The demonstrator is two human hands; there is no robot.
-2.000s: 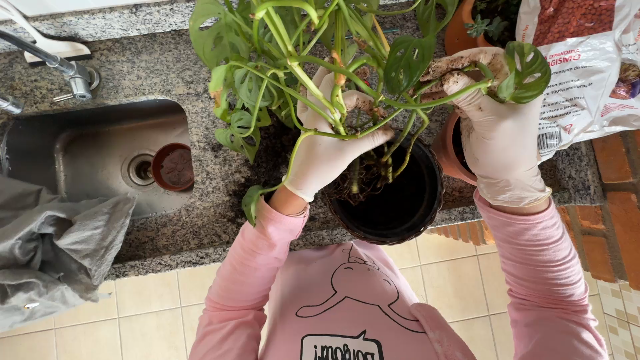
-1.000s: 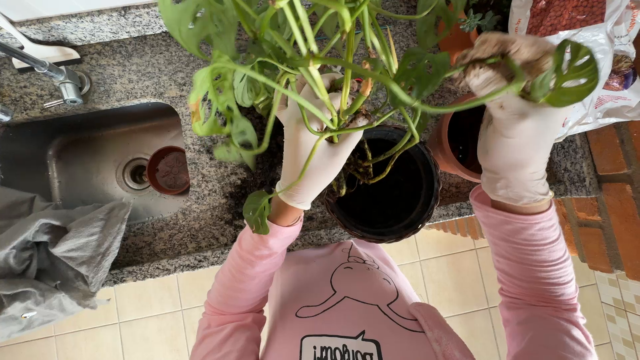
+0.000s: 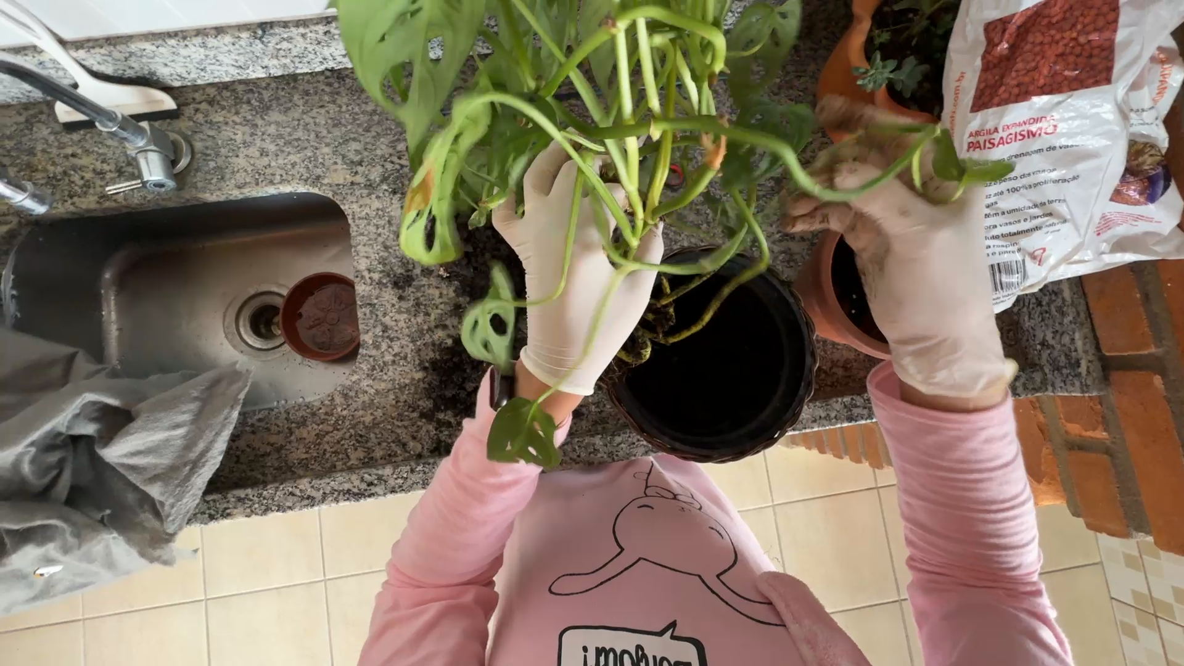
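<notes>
My left hand [image 3: 583, 268], in a white glove, grips the base of the stems of a leafy plant with holed leaves [image 3: 638, 120]. Its roots [image 3: 652, 324] hang at the left rim of a dark round pot [image 3: 721, 370], whose inside looks black. My right hand [image 3: 911, 231], gloved and soiled at the fingers, is raised over a terracotta-coloured pot [image 3: 846, 296], beside a long curved stem; the fingers are blurred, and whether they hold the stem is not clear.
A steel sink [image 3: 185, 287] with a small brown pot [image 3: 319, 316] lies left, under a faucet [image 3: 153, 153]. Grey cloth [image 3: 102, 453] drapes over its front. Bags of expanded clay [image 3: 1045, 139] and an orange pot [image 3: 846, 55] stand at right. Loose soil [image 3: 458, 324] lies on the granite counter.
My right hand has moved away from the plant's stems toward the right, over the terracotta-coloured pot. My left hand keeps its grip on the plant.
</notes>
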